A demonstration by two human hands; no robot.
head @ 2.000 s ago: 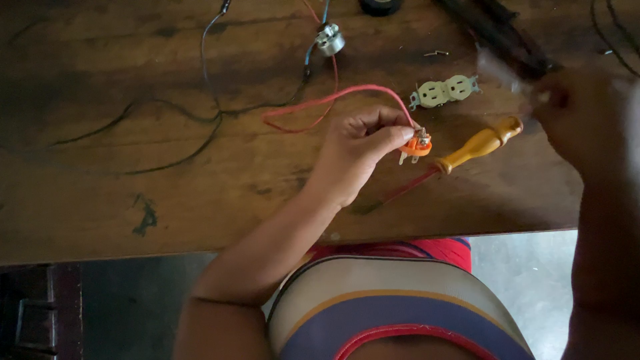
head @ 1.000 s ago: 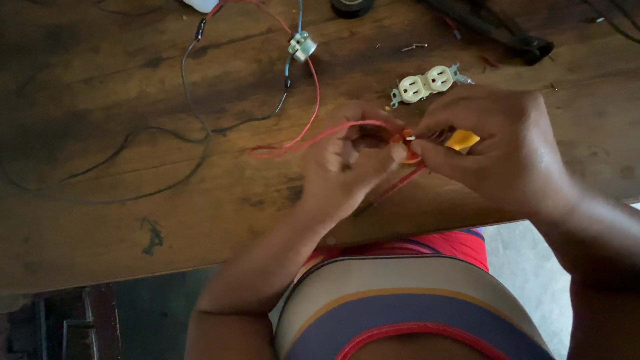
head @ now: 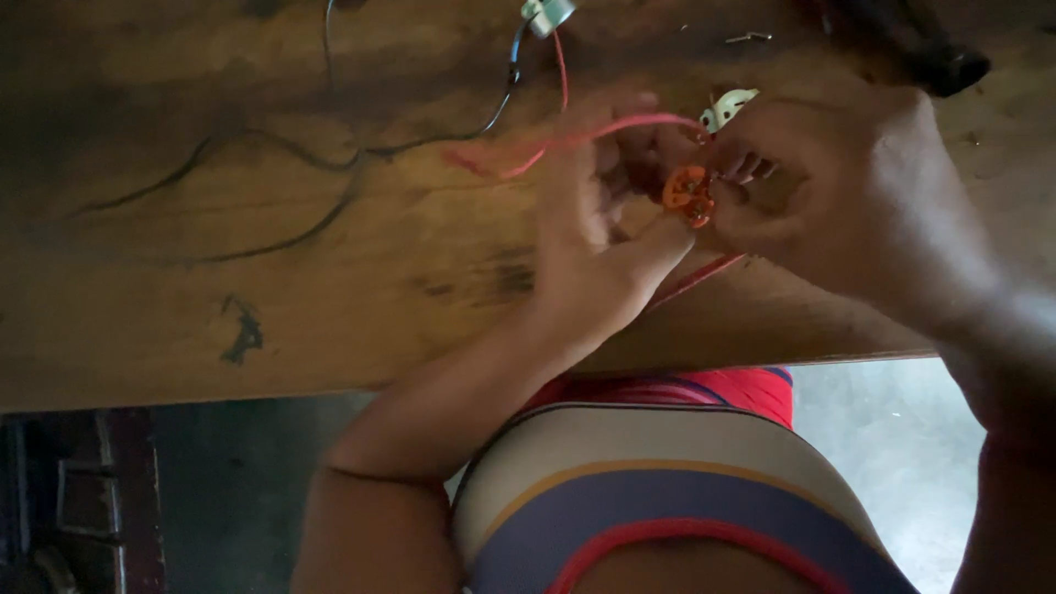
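Note:
Between thumb and fingers, my left hand holds a small orange electrical plug part. My right hand is at its right side, fingertips close against it; what they pinch is too hidden to tell. A red wire arcs over my left hand to my right fingertips. Beyond my right hand, a cream duplex receptacle is partly hidden. Below the hands the red shaft of a screwdriver shows, its handle covered by my right hand.
A metal lamp socket or similar fitting with blue and red wires lies at the top. Dark wires cross the wooden table at left. Small screws and a dark object lie at the upper right. The table's near edge is before my body.
My right hand came in from the right to meet my left at the orange part, and now covers the yellow screwdriver handle and part of the receptacle.

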